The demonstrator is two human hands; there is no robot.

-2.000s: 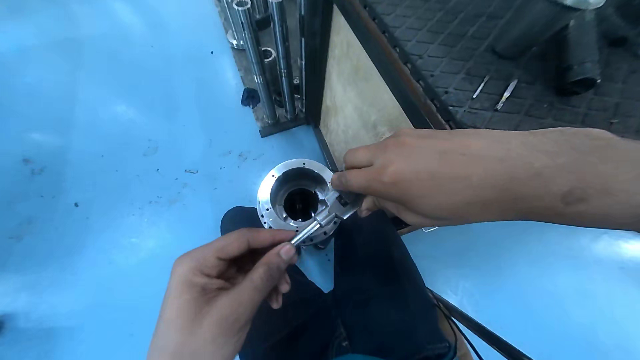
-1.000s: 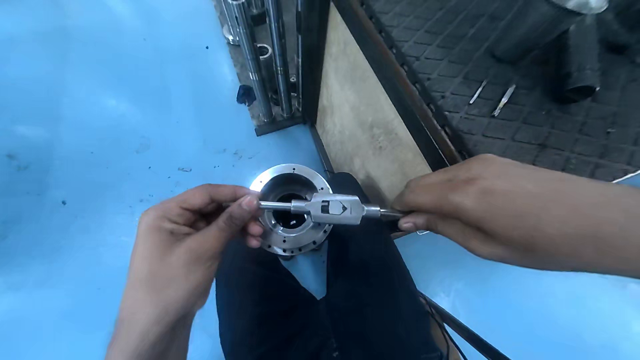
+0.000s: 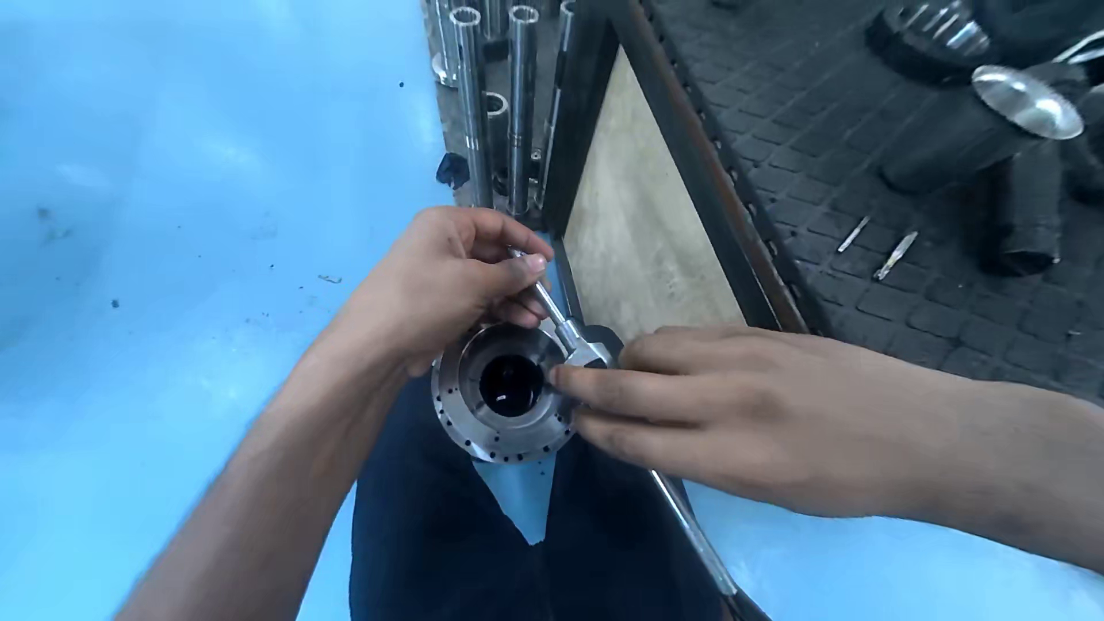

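Observation:
A steel tap wrench slants over the right rim of a round metal flanged part, which sits between the knees. My left hand pinches the wrench's upper handle between thumb and fingers. Across the wrench's middle lies my right hand, its fingers on the body and partly hiding it. The long lower handle comes out beneath that hand and points down to the right. Small holes ring the flange, and its centre bore is dark. Whether a tap is in the jaws cannot be seen.
On the black rubber mat at the right lie two small taps or bits, near dark cylindrical parts and a flared metal part. Upright steel tubes stand behind the flange, beside a wooden panel with a dark frame.
The tap wrench has turned from level to a steep slant. My left hand has moved up and right along with its handle end; my right hand has moved inward from the other handle onto the wrench body.

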